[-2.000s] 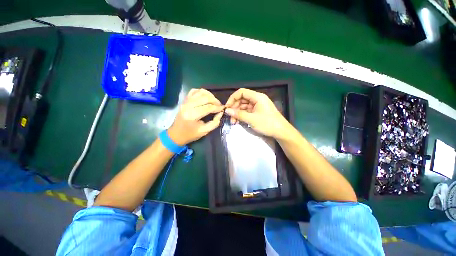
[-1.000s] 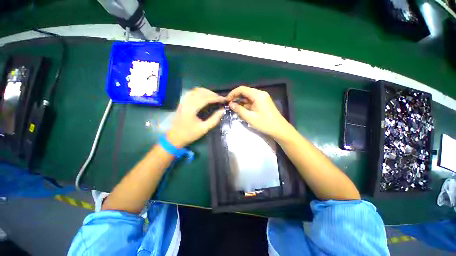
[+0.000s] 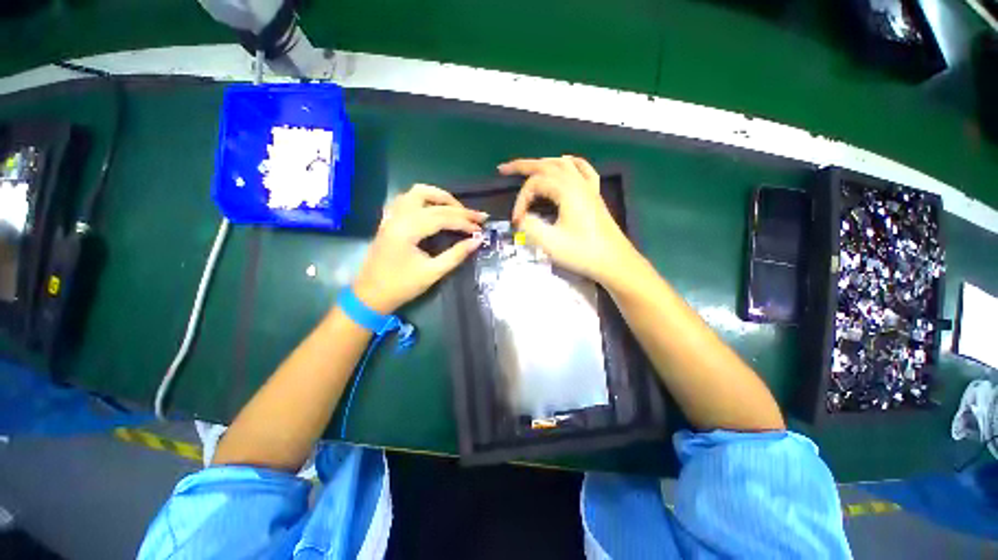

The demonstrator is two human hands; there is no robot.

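An opened tablet or phone unit (image 3: pixel 547 339) with a large silvery plate lies in a black carrier tray (image 3: pixel 467 405) in front of me. Its mainboard strip (image 3: pixel 503 238), with small silver and yellow bits, is at the top end. My left hand (image 3: pixel 416 246), with a blue wrist strap (image 3: pixel 368 314), is at the strip's left side, thumb and fingertips close together. My right hand (image 3: pixel 572 219) is at the strip's right side, fingers curled, thumb by a yellow bit. Whether either hand grips a small part is too small to tell.
A blue bin (image 3: pixel 232 164) with small white parts stands upper left. A black parts box (image 3: pixel 821 317) heaped with glittering pieces and a black device (image 3: pixel 777 257) are right. A fan arm (image 3: pixel 287 49) stands behind the bin. Another tray (image 3: pixel 55 186) lies far left; a belt runs beyond the rail (image 3: pixel 613 107).
My hands were together above the unit's top end. They have moved apart to either side of the mainboard strip, which now shows between them.
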